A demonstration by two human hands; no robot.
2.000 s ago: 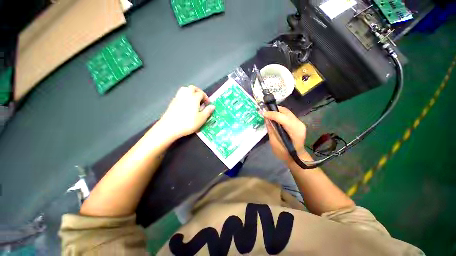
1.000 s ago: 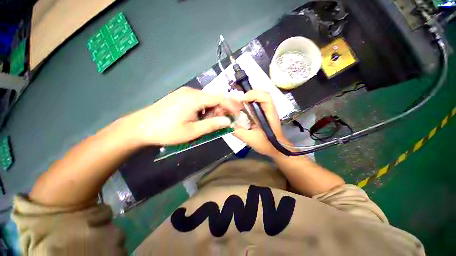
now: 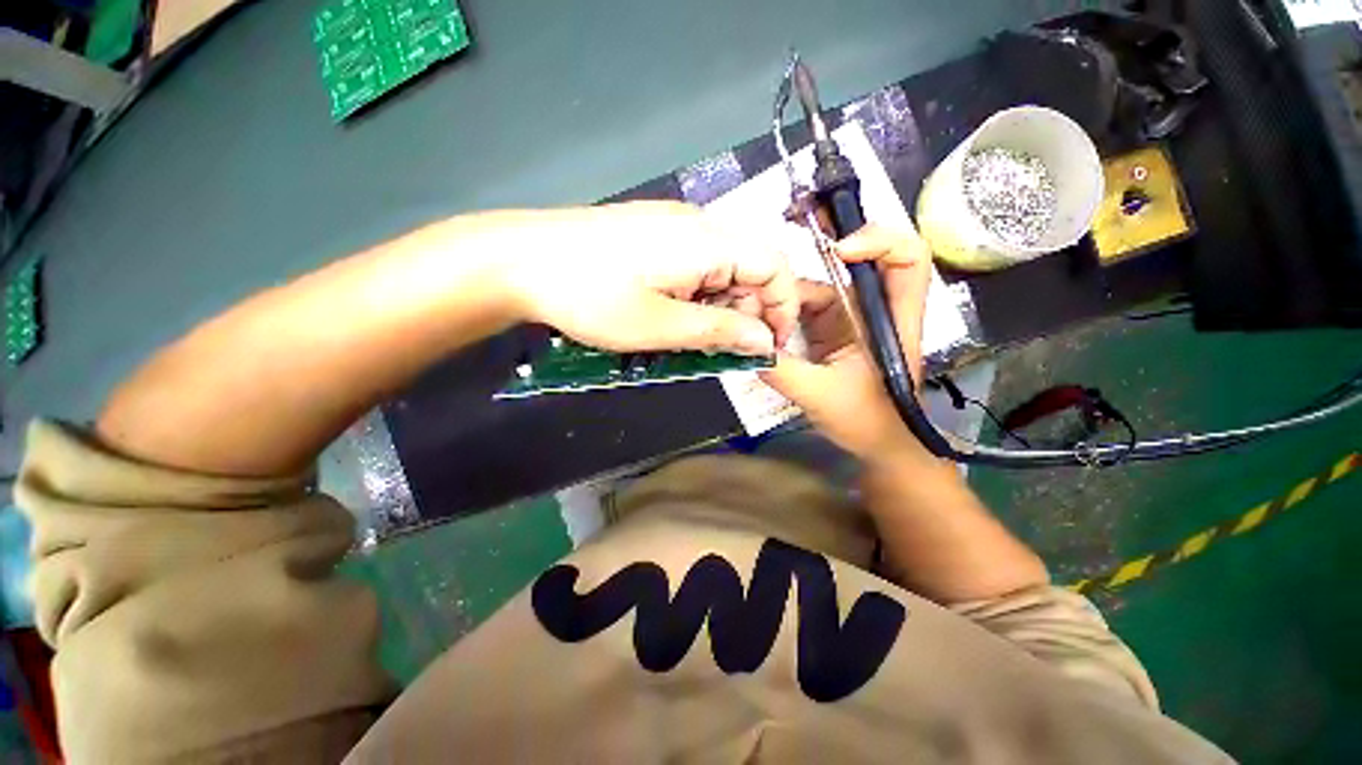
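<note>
A green printed circuit board [image 3: 613, 368] is held up and tilted nearly edge-on above the white backing board [image 3: 881, 177] and black mat. My left hand [image 3: 672, 284] is over the board, its fingertips at the board's right end; what the fingertips pinch is hard to see. My right hand [image 3: 859, 351] holds the board's right end between finger and thumb. It also holds the black soldering iron [image 3: 866, 284], whose tip points up and away from the board, with a thin guide tube alongside.
A white tub [image 3: 1023, 187] with silver bits stands right of the backing board, beside a yellow block [image 3: 1144, 206]. A dark box [image 3: 1277, 165] is at the right. Another green board [image 3: 389, 53] lies on the belt. A red-black tangle [image 3: 1068, 411] hangs at the bench edge.
The board was flat on the white backing board two seconds ago and is now lifted and tilted in my hands. The iron has stayed in my right hand. The view has shifted.
</note>
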